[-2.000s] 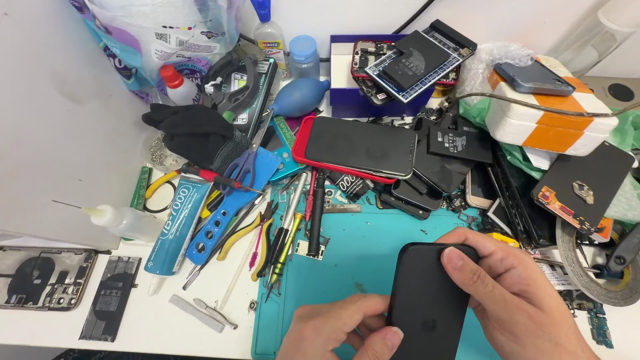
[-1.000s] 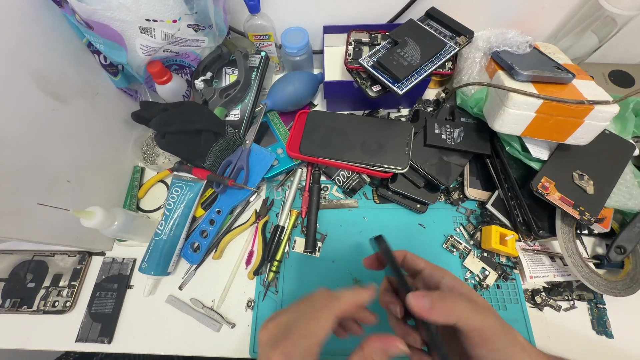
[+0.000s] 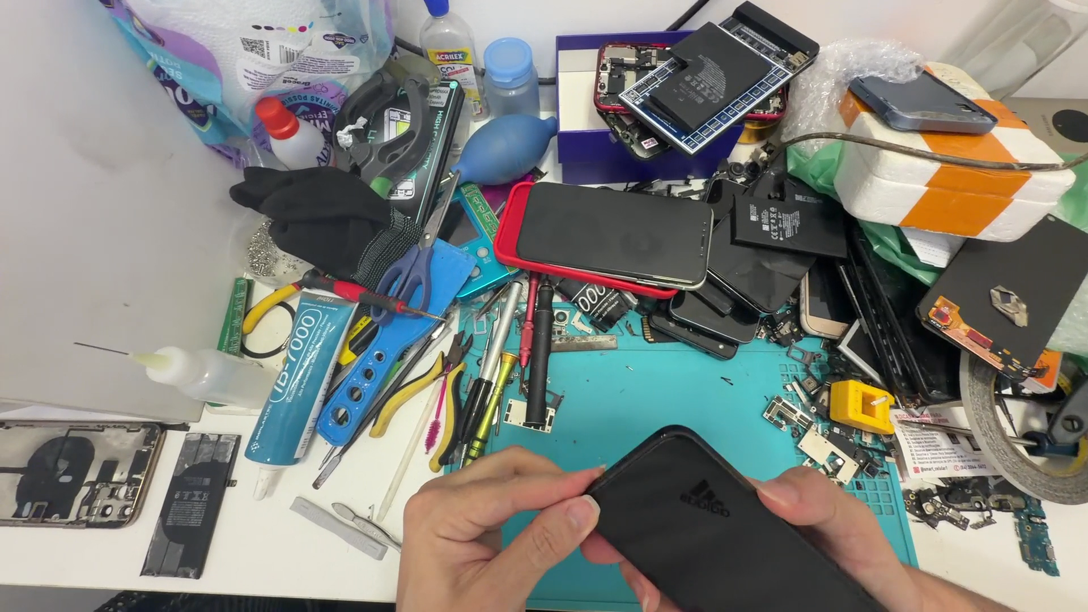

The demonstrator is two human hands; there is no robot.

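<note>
A black phone case with an Adidas logo (image 3: 722,531) is held up over the teal silicone work mat (image 3: 654,382), its back toward the camera; whether a phone sits inside is hidden. My left hand (image 3: 501,527) pinches its upper left edge between thumb and index finger. Along the right side, my right hand (image 3: 837,535) grips the case, with fingertips showing at the opposite edge. Beyond the hands, a phone (image 3: 612,234) lies in a red case, screen side up. A black-handled screwdriver (image 3: 537,365) rests left of centre on the mat.
Pliers (image 3: 412,395), a blue perforated tool (image 3: 365,374), scissors (image 3: 416,263) and a glue tube (image 3: 297,382) crowd the left. Small phone parts and a yellow magnetizer block (image 3: 860,406) line the right, near a tape roll (image 3: 1020,450). A foam box (image 3: 952,178) stands at the back right.
The black case was turned edge-on one second ago and now shows its logo side, tilted. My left hand, blurred near it before, now pinches its edge.
</note>
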